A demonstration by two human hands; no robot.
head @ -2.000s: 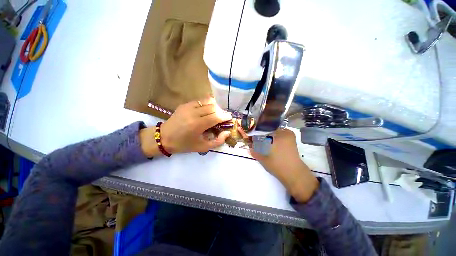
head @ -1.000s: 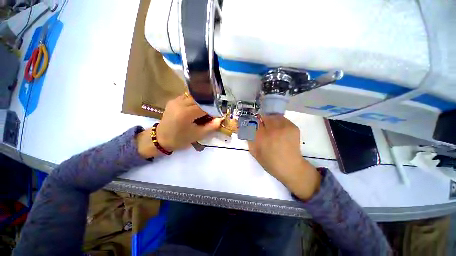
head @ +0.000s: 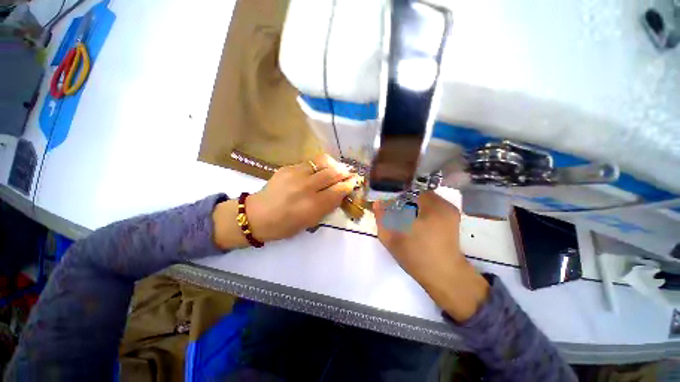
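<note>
A brown garment panel (head: 224,123) lies flat on the white table, partly under the machine head. A puffy pocket piece (head: 272,97) lies on it, and a shiny zipper (head: 250,161) shows near its lower edge. My left hand (head: 294,201) presses on the cloth end at the needle area, fingers bent and close together. My right hand (head: 421,231) is just right of the needle area, behind a small grey block (head: 399,217); its fingertips are partly hidden, and I cannot tell whether they hold anything. The needle and presser foot are blurred by bright light.
The white sewing machine (head: 514,67) fills the upper right. A black phone (head: 546,246) lies right of my right hand. Scissors (head: 71,71) lie on a blue patch at the upper left. Brown pieces (head: 156,321) and a blue tub (head: 216,347) are below the table edge.
The camera view has shifted between frames, moving the machine and table in the picture. Both hands stay at the needle area; the left hand's fingers now lie flatter over the cloth.
</note>
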